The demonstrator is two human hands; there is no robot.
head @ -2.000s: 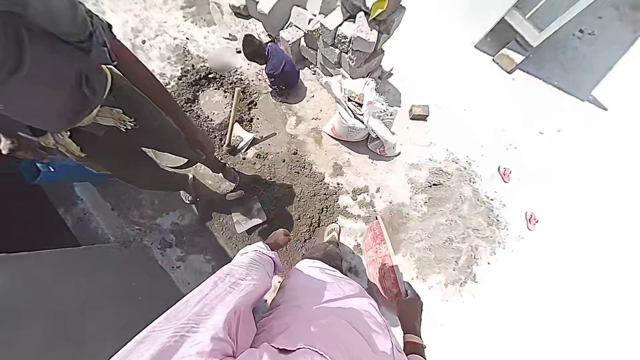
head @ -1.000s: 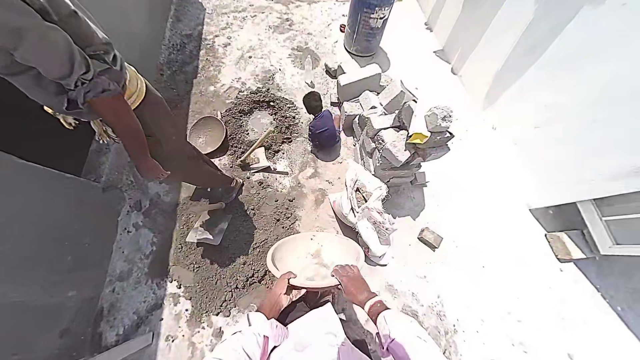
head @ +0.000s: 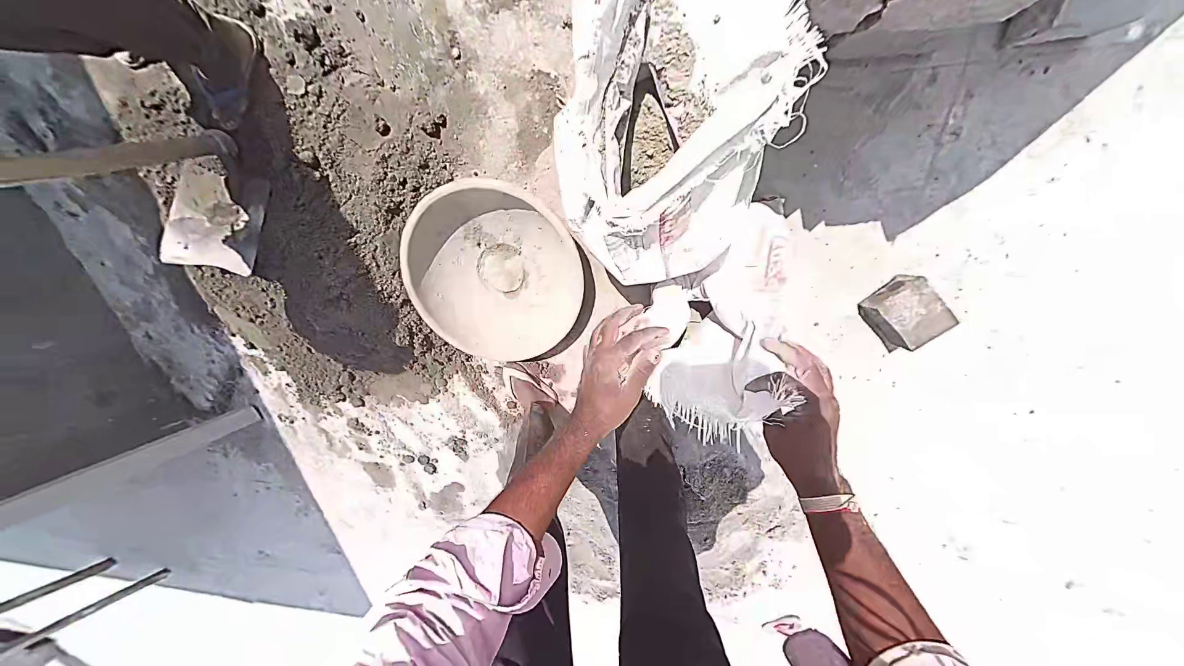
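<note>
A round shallow pan (head: pixel 495 270), dusty inside, lies on the ground left of centre. My left hand (head: pixel 615 370) is just right of it, fingers bent at the edge of a white woven sack (head: pixel 740 268); whether they grip it I cannot tell. On the sack's right side my right hand (head: pixel 803 407) holds its frayed lower end, with the thumb and a finger at the cloth. Behind it a second white woven sack (head: pixel 666 213) stands with its mouth open and grainy material inside.
Wet mortar or soil (head: pixel 361 213) spreads left of the pan. At upper left are another person's leg and foot (head: pixel 222 74), beside a hoe with a wooden handle (head: pixel 111 157) and metal blade (head: pixel 213 222). A broken block (head: pixel 906 313) lies at right. Thin rods (head: pixel 88 606) show lower left.
One second ago both my hands held the pan; now it lies on the ground and my hands are at the sack. The view has moved much closer to the sacks.
</note>
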